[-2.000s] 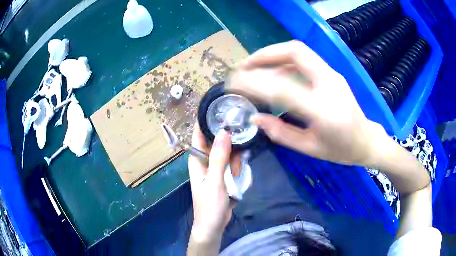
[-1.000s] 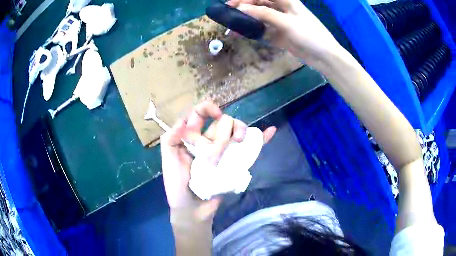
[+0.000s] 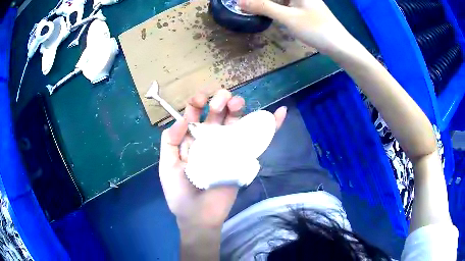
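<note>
A white wheel bracket (image 3: 229, 148) with a smooth oval lobe lies in my left hand (image 3: 196, 168), its thin forked arm pointing up and left over the cardboard edge. My left hand is palm up, fingers curled around the bracket. My right hand (image 3: 290, 18) is at the top of the view, holding a black wheel (image 3: 239, 18) with a pale centre over the stained cardboard pad (image 3: 173, 61). The wheel is partly cut off by the top edge.
Loose white brackets (image 3: 97, 53) lie on the green table (image 3: 117, 148) at the upper left. A black flat object (image 3: 48, 153) lies at the table's left edge. Blue bins stand on both sides; the right crate (image 3: 403, 56) holds rows of black wheels. My lap is below.
The wheel has come off the bracket and moved up with my right hand over the cardboard. My left hand has turned the bracket with its lobe to the right. The view has shifted.
</note>
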